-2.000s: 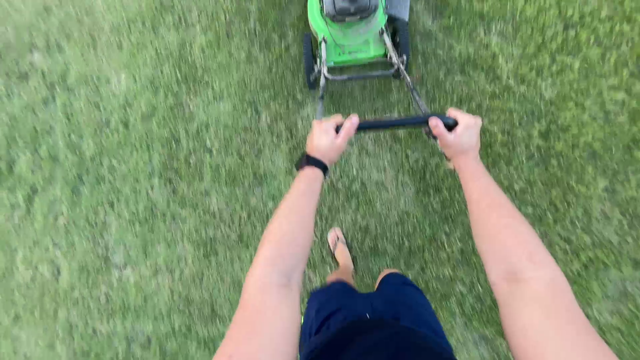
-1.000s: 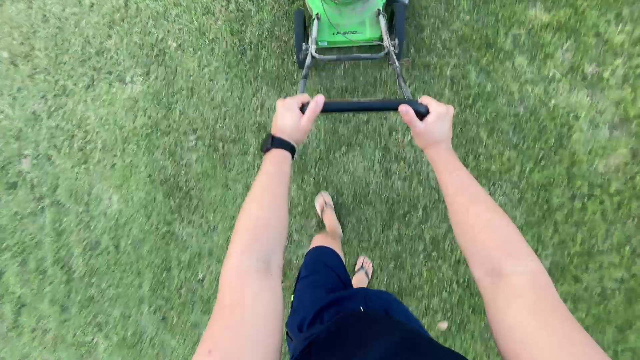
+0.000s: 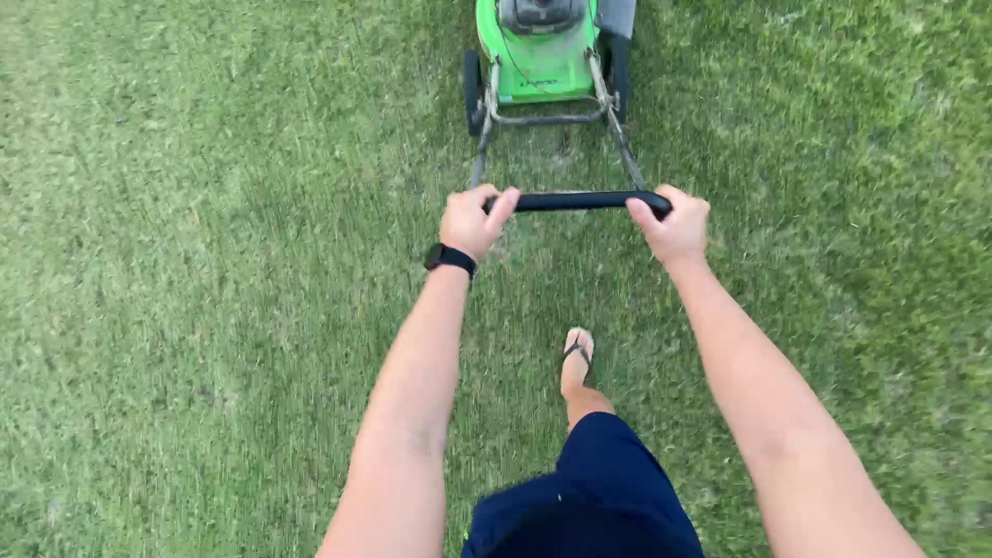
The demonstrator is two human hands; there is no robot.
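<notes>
At the top centre is a green push lawn mower, its front cut off by the frame's edge. Two metal struts run back from it to a black padded handlebar. My left hand is closed around the bar's left end, with a black watch on that wrist. Around the right end my right hand is closed, its thumb lying over the bar. Both arms reach forward, nearly straight. The fingers under the bar are mostly hidden.
Grass surrounds the mower, darker green toward the right. One foot in a flip-flop shows behind the handlebar, below it in view. A grey flap sticks out at the mower's right side.
Both hands have stayed on the handlebar. Two feet showed one second ago; now only one does. More of the mower is in view than one second ago.
</notes>
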